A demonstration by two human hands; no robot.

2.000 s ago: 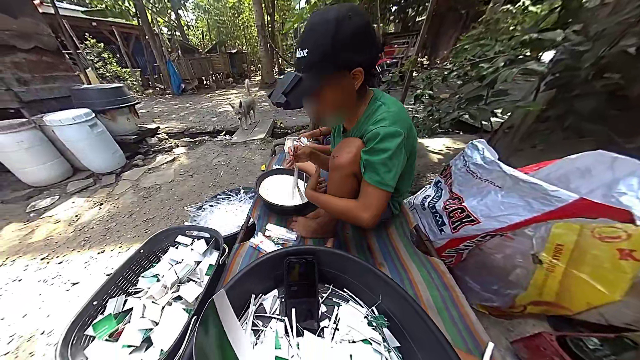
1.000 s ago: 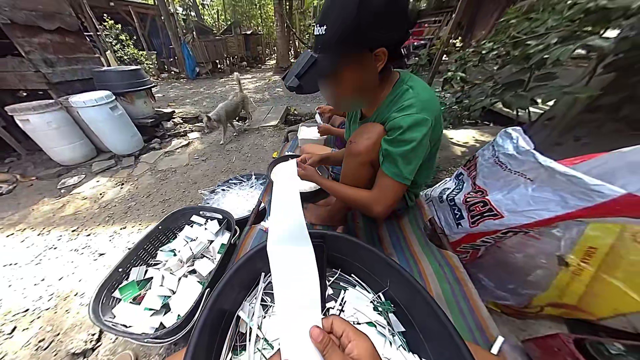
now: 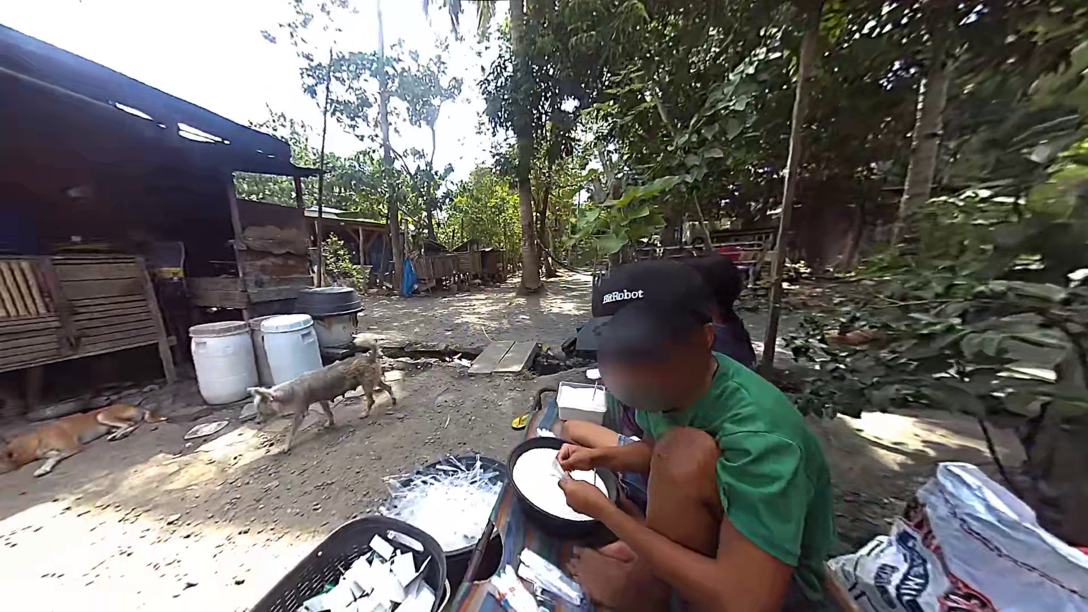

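Neither of my hands shows in the head view now. Nearest to me, at the bottom, a black plastic basket (image 3: 429, 552) holds white and green cut pieces. Beyond it stands a dark tub (image 3: 501, 467) of thin white strips. A person in a green shirt (image 3: 769, 463) sits on the striped mat (image 3: 514, 531), both hands holding a small white piece over a round black basin (image 3: 544, 523) with white contents. White packets (image 3: 548, 578) lie by this person's foot.
A white container (image 3: 581, 403) stands behind the basin, near a second, partly hidden person. Printed sacks (image 3: 994, 544) lie at the right. Left are white barrels (image 3: 223, 364), a walking grey dog (image 3: 331, 382) and a lying brown dog (image 3: 76, 432).
The view has tilted up. My hand and the long white strip, seen a second ago, are out of frame, as is the large black tub. The grey dog has walked left.
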